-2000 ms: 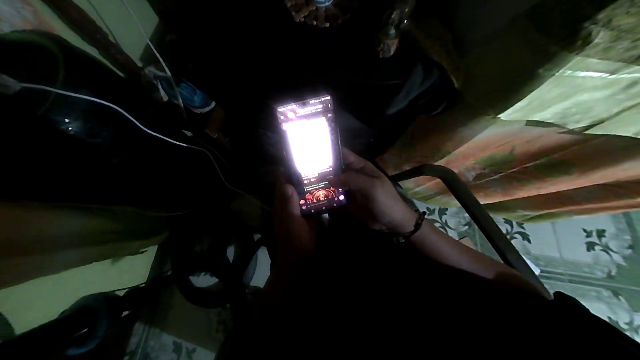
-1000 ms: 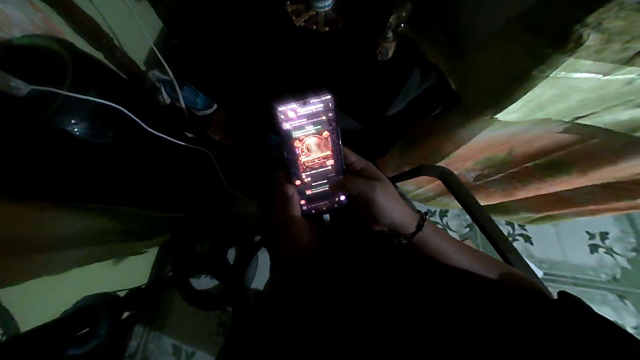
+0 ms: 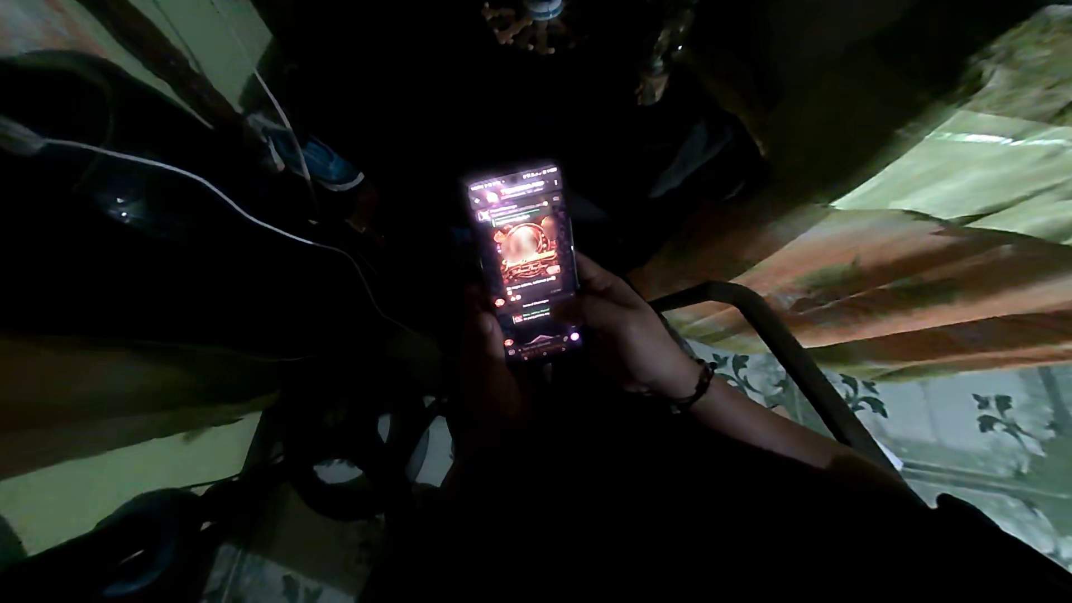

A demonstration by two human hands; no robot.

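Note:
A lit smartphone (image 3: 528,264) stands upright in the middle of the head view, held from both sides. My left hand (image 3: 494,368), mostly in shadow, grips its lower left edge with the thumb alongside the screen. On the other side my right hand (image 3: 628,331) holds the lower right edge, its thumb over the lower part of the screen. A dark bracelet (image 3: 697,387) circles my right wrist. The screen shows a dark page with a reddish picture and small writing. Most of the fingers behind the phone are hidden.
A bent dark tube frame (image 3: 779,343) runs at the right, before an orange and green curtain (image 3: 871,285) and patterned tiles (image 3: 997,419). A white cable (image 3: 201,180) crosses the left side. Dark round objects, possibly wheels (image 3: 335,477), lie at lower left. A blue shoe (image 3: 331,163) is at upper left.
The phone's screen has gone from a bright white area to a dark page with a reddish picture, which sits slightly lower than one second ago. Both hands have stayed on the phone.

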